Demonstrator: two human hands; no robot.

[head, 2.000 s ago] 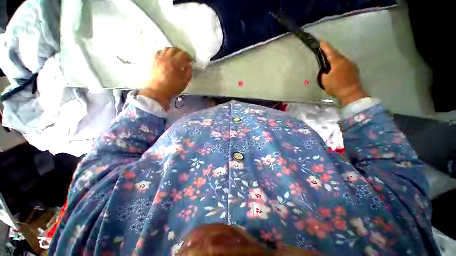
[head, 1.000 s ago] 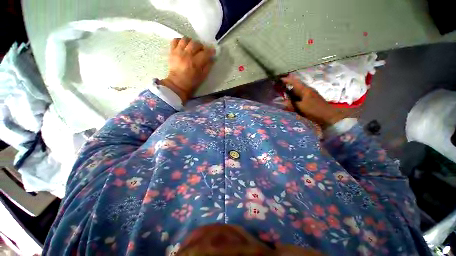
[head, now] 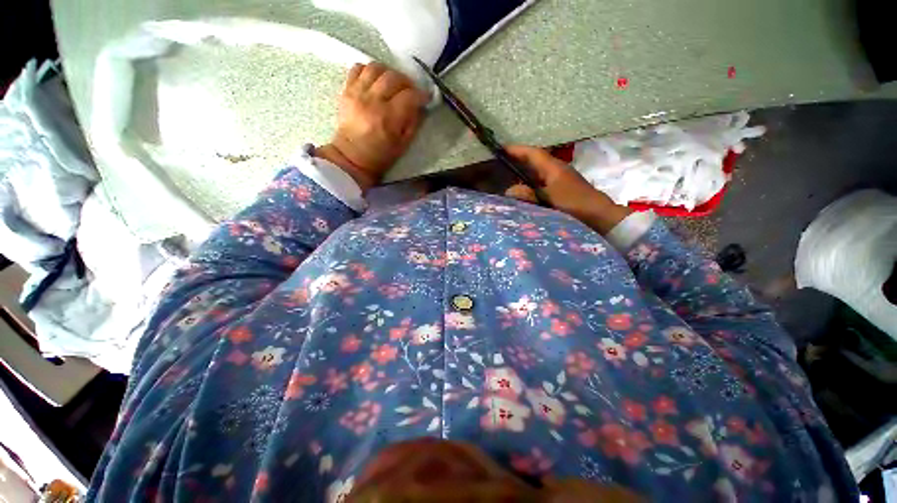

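A navy panel [head: 479, 22] with white wadding [head: 403, 25] along its side lies at the top of the pale green tabletop [head: 570, 88]. A long white wadding strip [head: 256, 31] curves left from my left hand [head: 381, 118]. My left hand is closed on the white wadding at the panel's lower corner, fingers curled on the table. My right hand [head: 559, 185] holds dark shears [head: 477, 128] by the handles. The blades point up and left, the tip close to the wadding beside my left hand. The blades look shut or nearly so.
A red-rimmed container [head: 703, 206] heaped with white scraps [head: 654, 162] stands below the table edge at right. A white roll-like thing [head: 854, 253] is at far right. A pale grey and white fabric heap [head: 49, 216] with a dark tie hangs at left. Red spots mark the tabletop.
The shears have moved from the right of the panel, down, then left to the corner by my left hand. The panel has shifted mostly out of the top of view. My left hand keeps its hold.
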